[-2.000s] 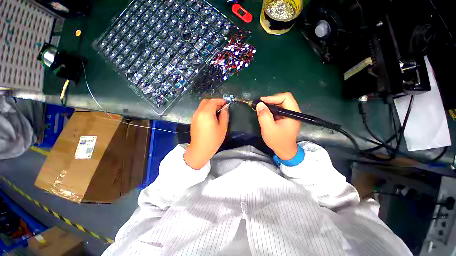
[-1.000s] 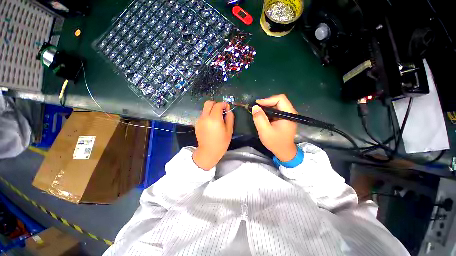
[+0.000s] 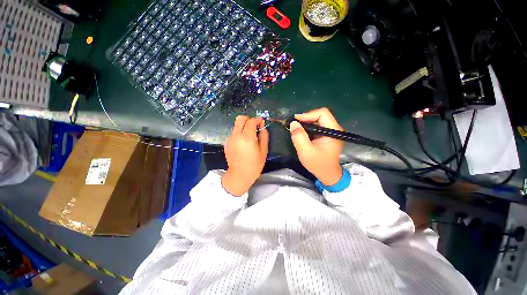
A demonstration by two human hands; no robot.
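My right hand (image 3: 319, 144) holds the black soldering iron (image 3: 338, 135) like a pen, its thin tip pointing left. A small bluish-silver circuit board (image 3: 263, 114) lies on the mat at the iron's tip. My left hand (image 3: 247, 151) is beside it with thumb and fingers pinched on the thin solder wire (image 3: 190, 149), which runs in from the left. The wire's end near the tip is too small to see clearly. A loose pile of red, white and dark bits (image 3: 270, 66) lies just beyond, beside the clear blister tray (image 3: 188, 55).
A yellow-rimmed tin (image 3: 323, 17) and a red item (image 3: 278, 17) lie at the back. The black soldering station (image 3: 413, 92) and a white paper (image 3: 491, 138) are at right. A solder reel stand (image 3: 69, 74) and perforated rack (image 3: 26, 55) are at left. A cardboard box (image 3: 104, 181) is below.
Since two seconds ago my left hand has shifted slightly right and its fingers have closed in beside the board. My right hand has moved slightly left. A red light now shows on the station.
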